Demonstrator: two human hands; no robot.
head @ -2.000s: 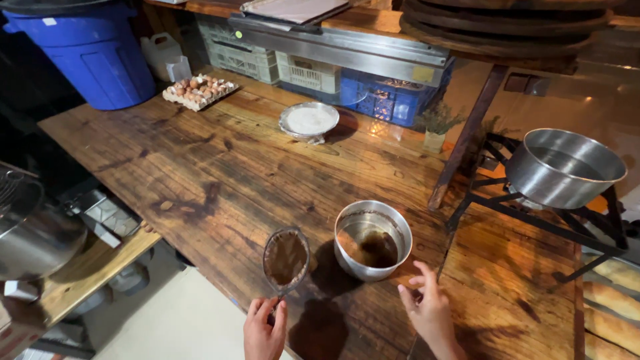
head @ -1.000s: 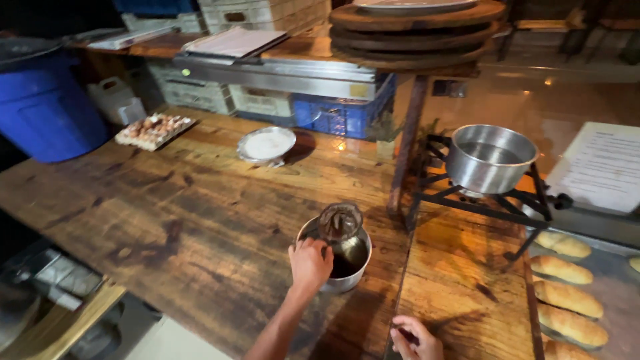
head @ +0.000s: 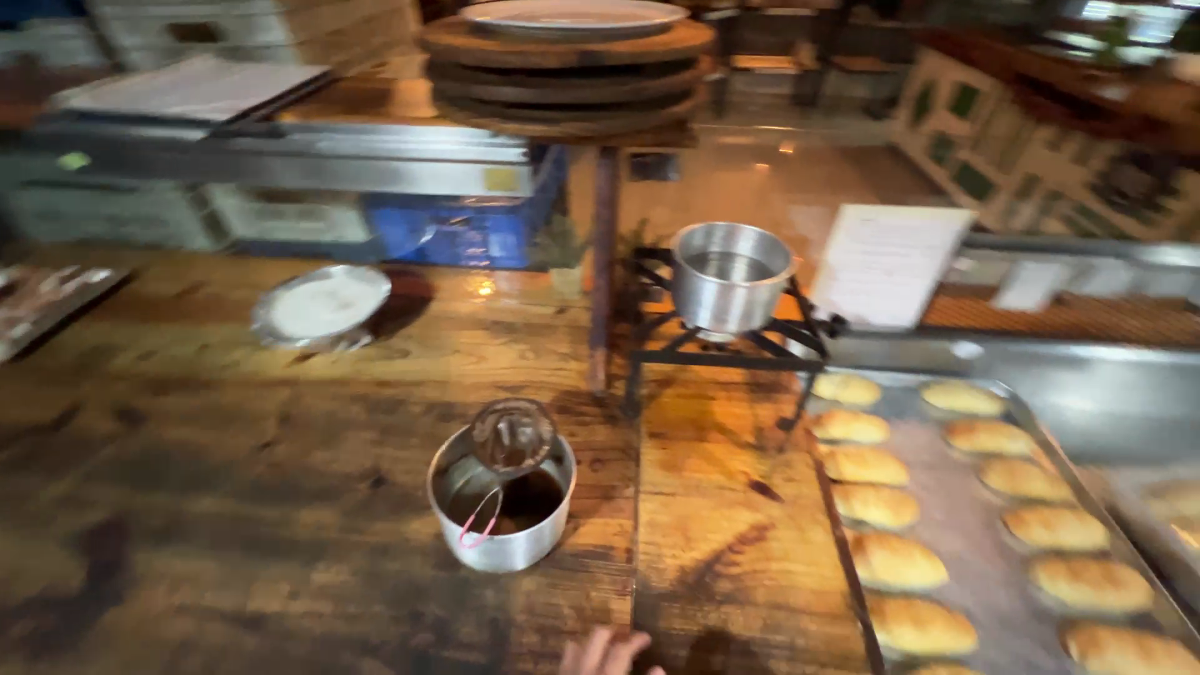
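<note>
An aluminium pot [head: 547, 542] with dark liquid inside stands on the wooden table. A round cloth strainer [head: 513, 437], stained brown, rests against the pot's far rim, and its handle loop, pink at the end, lies over the near rim. Only the fingers of my right hand [head: 605, 653] show, blurred, at the bottom edge, below and to the right of the pot; whether they hold anything is hidden. My left hand is out of view. A second metal pot [head: 733, 291] sits on a black burner stand [head: 727, 359] at the back right.
Bread rolls fill a lined tray [head: 848, 595] at right. A dish of white contents [head: 323, 305] stands back left, near plastic crates [head: 450, 230]. A wooden post [head: 603, 272] rises beside the burner under stacked round boards [head: 567, 80]. Part of an egg tray [head: 56, 300] shows far left.
The strainer, at my left hand beside the pot two seconds ago, now rests in the pot, let go. My left hand has left the view. The view has swung right.
</note>
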